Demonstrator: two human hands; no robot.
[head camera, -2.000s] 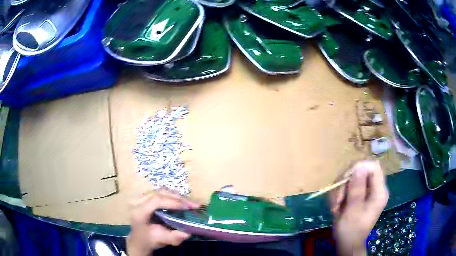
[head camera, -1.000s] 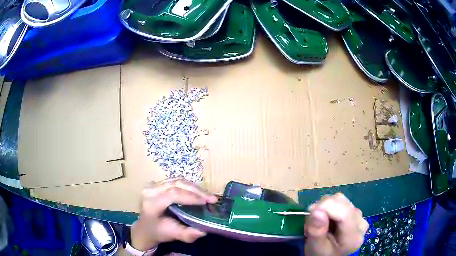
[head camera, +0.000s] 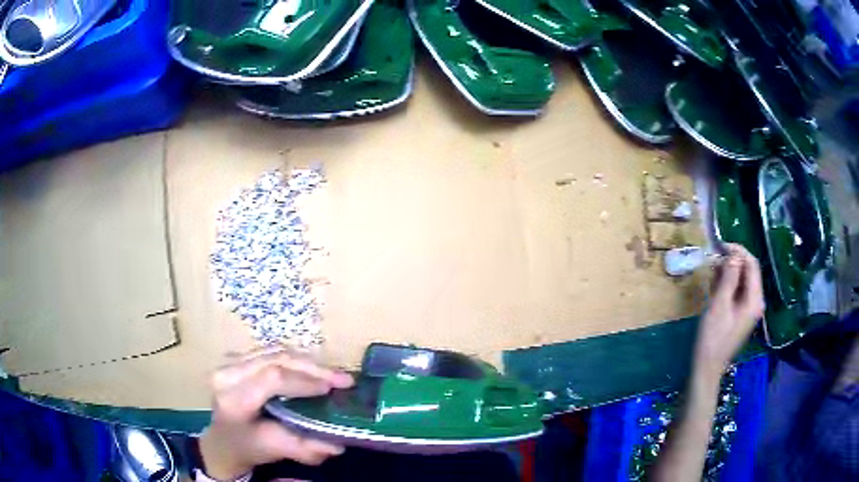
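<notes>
My left hand (head camera: 259, 409) grips the left end of a green housing (head camera: 424, 407), held on edge at the front edge of the bench, silver rim downward. A dark glossy panel (head camera: 410, 361) stands up behind its green face. My right hand (head camera: 733, 292) is at the right, fingertips pinched on a thin stick (head camera: 716, 256) whose tip reaches a small pale pot (head camera: 682, 261). Most of the stick is hidden. A heap of tiny white-blue fittings (head camera: 268, 256) lies on the cardboard (head camera: 433, 226).
Green shells (head camera: 325, 80) line the back and continue down the right side (head camera: 791, 216). A blue crate (head camera: 85, 80) with silver housings (head camera: 42, 28) stands at back left. A lower blue bin (head camera: 612, 438) with small parts is below the front edge. A person's dark clothing (head camera: 810, 414) shows at right.
My right hand has moved from the housing's right end, rightward and away, to the pale pot. My left hand still holds the housing. The whole view has shifted slightly.
</notes>
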